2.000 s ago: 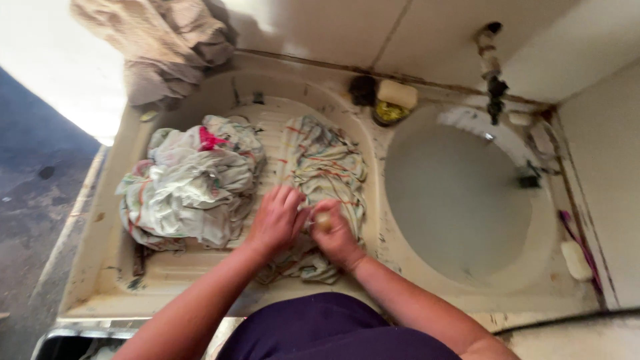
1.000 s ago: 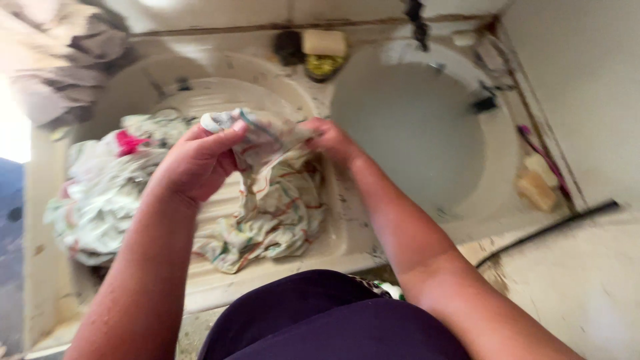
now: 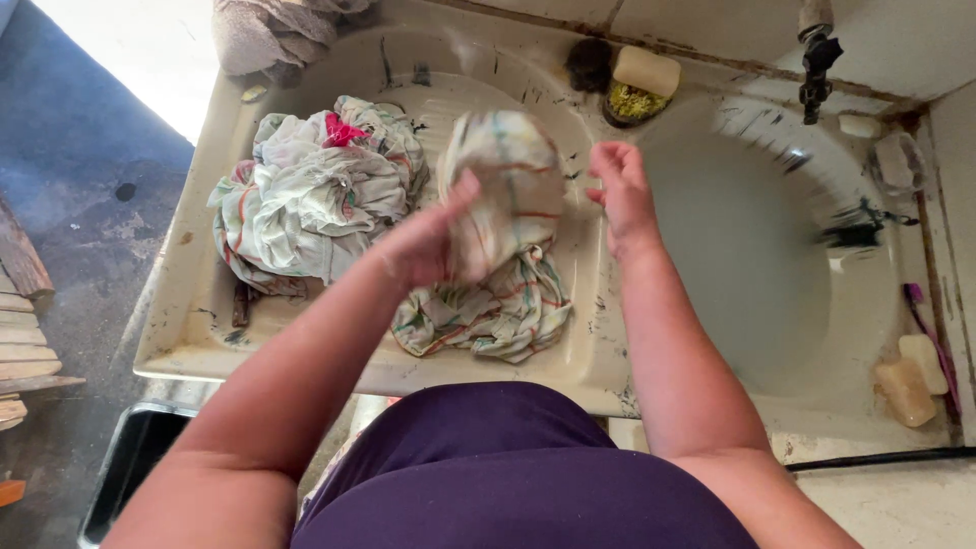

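Note:
My left hand (image 3: 438, 236), blurred, is on the near left side of a striped white cloth (image 3: 511, 171) raised over the ribbed washing basin (image 3: 457, 84); its fingers are partly hidden, so its grip is unclear. The cloth's lower part lies bunched in the basin. Apart from the cloth, my right hand (image 3: 624, 191) is over the ridge between the two basins, fingers slightly bent and holding nothing. To the left lies a heap of wet cloths (image 3: 320, 198) with a bright pink piece (image 3: 343, 131) on top.
On the right, a round basin (image 3: 862, 320) holds cloudy water (image 3: 740, 252) below a tap (image 3: 816, 69). A soap bar (image 3: 646, 70) and a dish of yellow-green material (image 3: 637, 103) sit at the back. More soap (image 3: 905, 391) and a purple-handled toothbrush (image 3: 926, 328) lie at right. A grey towel (image 3: 278, 30) hangs back left.
A second ago both hands were at the raised cloth; now my right hand is off it, with its fingers apart. Two seconds ago the hands were together low over the cloth.

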